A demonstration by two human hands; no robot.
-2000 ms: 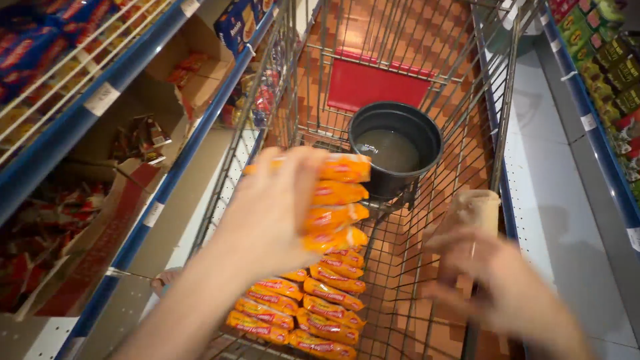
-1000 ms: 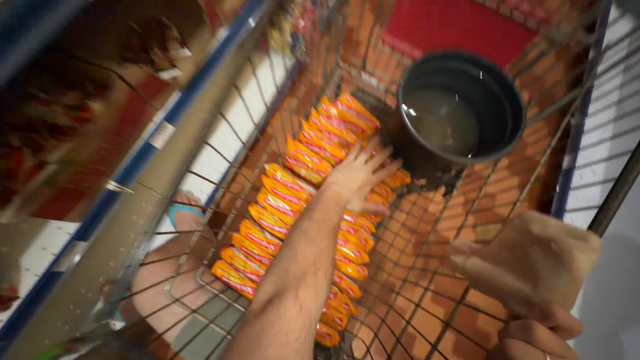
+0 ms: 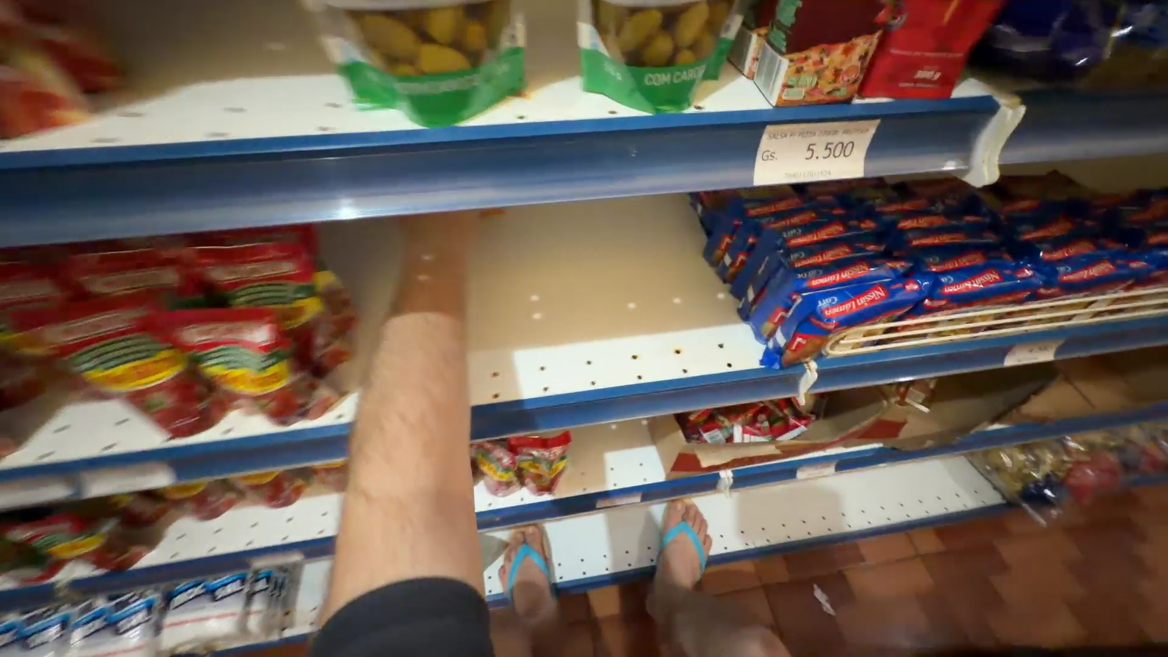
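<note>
My left forearm, with a dark sleeve at its lower end, reaches up and into the middle shelf point(image 3: 602, 365). My left hand is hidden behind the blue front edge of the upper shelf point(image 3: 547, 173), so what it touches cannot be seen. Red packets with green and yellow bands point(image 3: 242, 351) lie just left of the arm. Blue Nissin Lamen noodle packets point(image 3: 849, 297) are piled to its right, behind a cream wire rail point(image 3: 985, 324). My right hand is out of view.
Pouches with green bottoms point(image 3: 438, 59) and a small box point(image 3: 817, 55) stand on the upper shelf. Lower down are an open cardboard box point(image 3: 876, 420) and white packets point(image 3: 205, 607). My feet, in blue flip-flops point(image 3: 684, 538), are at the bottom shelf point(image 3: 821, 511).
The view has swung from the cart to the shelves. Earlier my left hand was on orange packets in the cart and my right held a brown object; both hands are now out of sight.
</note>
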